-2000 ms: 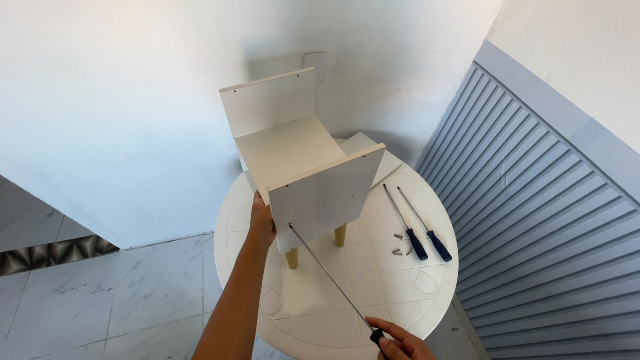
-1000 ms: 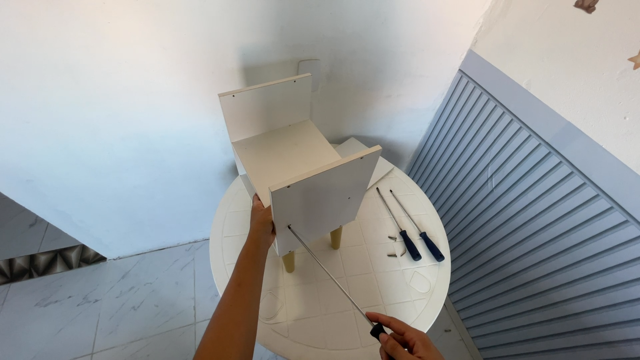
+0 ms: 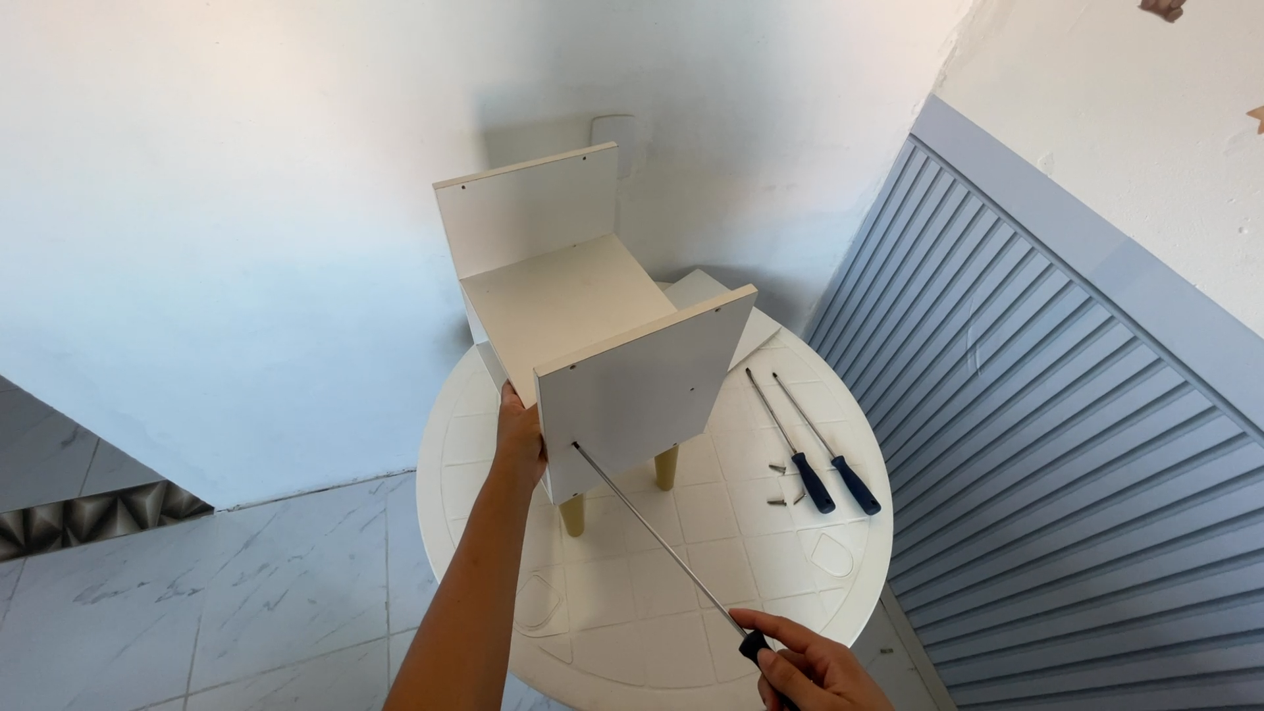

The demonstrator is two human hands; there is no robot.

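Observation:
A small white panel cabinet (image 3: 632,395) with tapered light legs stands on a round white plastic table (image 3: 652,642). My left hand (image 3: 520,434) grips the cabinet's near left edge, its fingertips partly hidden by the panels. In my right hand (image 3: 805,667) is the dark handle of a long screwdriver (image 3: 660,541); its tip meets a hole or screw near the lower left of the side panel facing me. Small dark holes dot both side panels, and a horizontal board (image 3: 568,296) joins them.
Two dark-blue-handled screwdrivers (image 3: 812,484) (image 3: 855,486) lie on the table at the right, beside several small screws (image 3: 777,503). A loose white board (image 3: 755,336) rests behind the cabinet. A white wall stands close behind, and grey slatted panelling (image 3: 1066,454) rises at the right.
The right hand's fingers have shifted slightly on the screwdriver handle, while its tip stays at the same spot on the panel. The left hand keeps its hold.

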